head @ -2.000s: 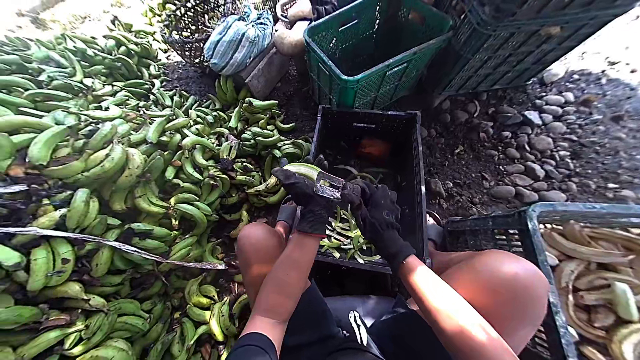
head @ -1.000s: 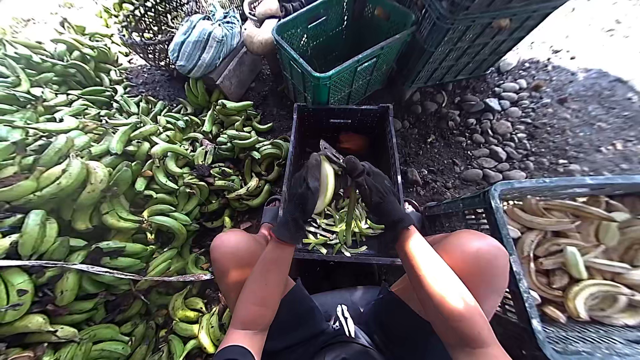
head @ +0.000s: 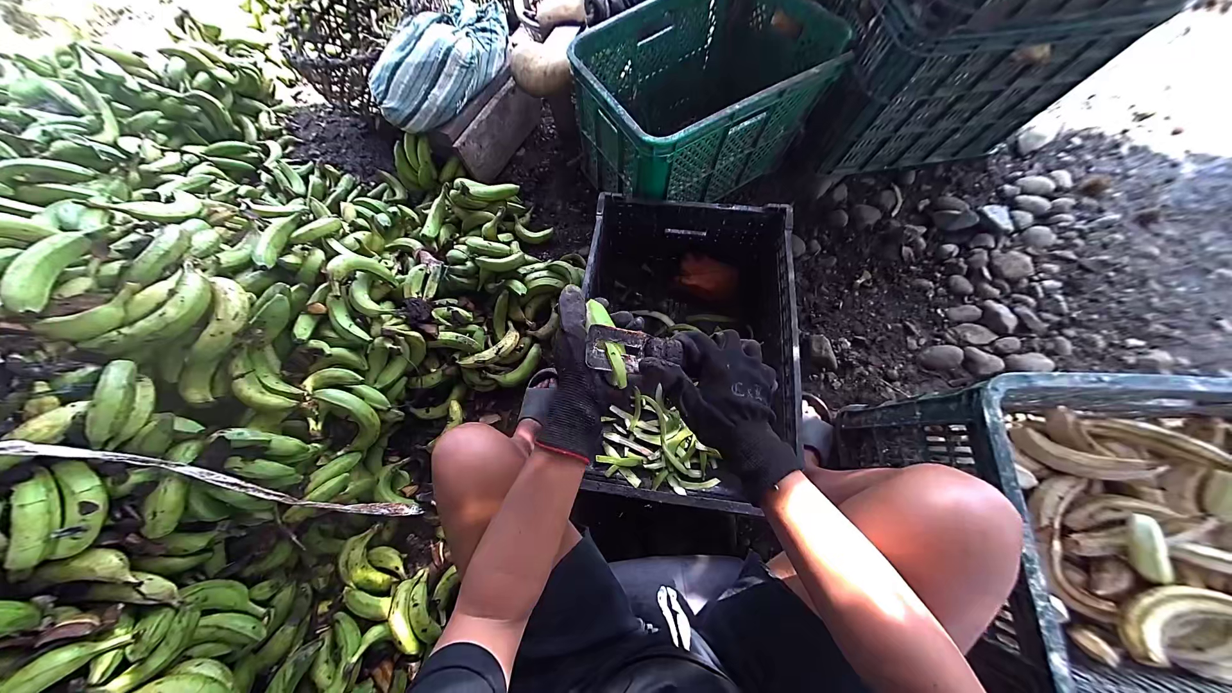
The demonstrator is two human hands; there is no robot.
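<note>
My left hand [head: 576, 380], in a black knit glove, holds a green plantain [head: 606, 337] upright over the near half of a black plastic crate [head: 791, 289]. In my right hand [head: 727, 390], also gloved in black, is a hand peeler [head: 621, 348] with a dark, wrapped-looking handle; its flat metal head lies across the plantain. Narrow green and white peel strips [head: 659, 448] lie in the crate below both hands. An orange-brown thing [head: 707, 277] sits at the crate's far end, too dark to identify.
Green plantains [head: 192, 318] are heaped on the left. At right, a crate [head: 1006, 539] holds peeled, browned plantains [head: 1088, 462]. Beyond the black crate stand a green crate [head: 664, 159], stacked crates [head: 924, 106] and a striped cloth bundle [head: 438, 67]. Stones [head: 1011, 265] lie on the soil.
Both hands have stayed over the black crate with the plantain and peeler. Since one second ago, the peeler's head has come to lie level across the plantain.
</note>
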